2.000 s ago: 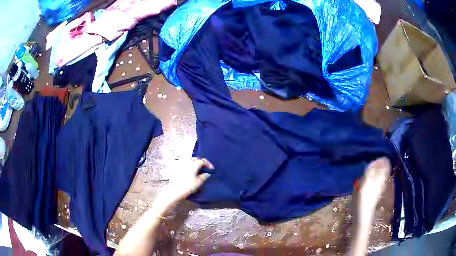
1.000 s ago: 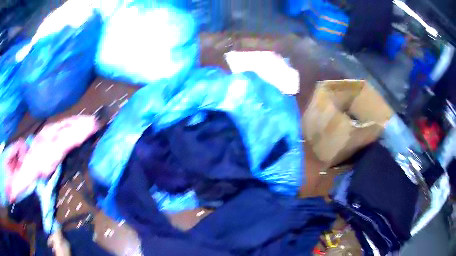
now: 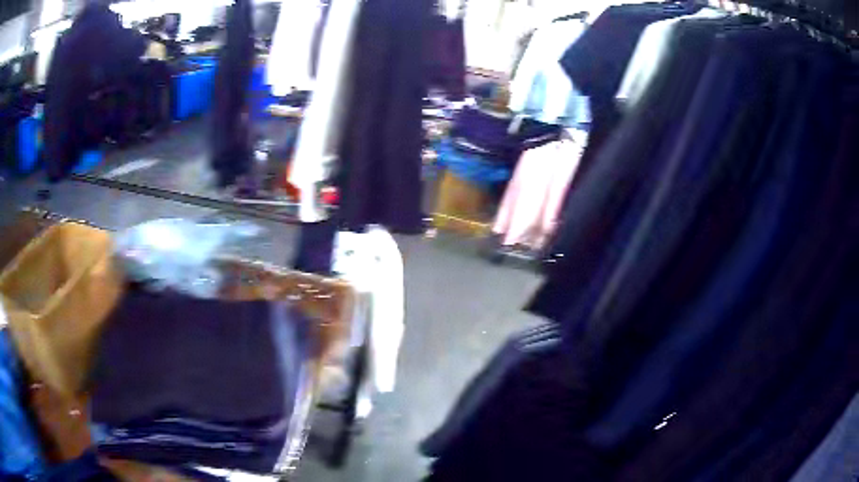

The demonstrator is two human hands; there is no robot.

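Note:
No hand shows in the frame. Nearest in front, at the lower left, a folded garment stack (image 3: 193, 362), dark navy with grey-blue and white edges, lies on the brown table (image 3: 337, 315) near its right end. A dense row of dark hanging garments (image 3: 697, 245) fills the right side, on a garment rail (image 3: 810, 26) at the top right. The picture is blurred.
An open cardboard box (image 3: 61, 301) stands left of the stack, with a crumpled clear plastic bag (image 3: 184, 247) behind. White cloth (image 3: 381, 301) hangs by the table's end. Beyond the grey floor (image 3: 452, 311) are more hanging garments (image 3: 386, 113) and a pink garment (image 3: 537, 193).
The view has swung from the table to the right, towards the hanging garments. Both hands, seen on the navy garment two seconds ago, have left the picture. The blue bag is mostly out of view.

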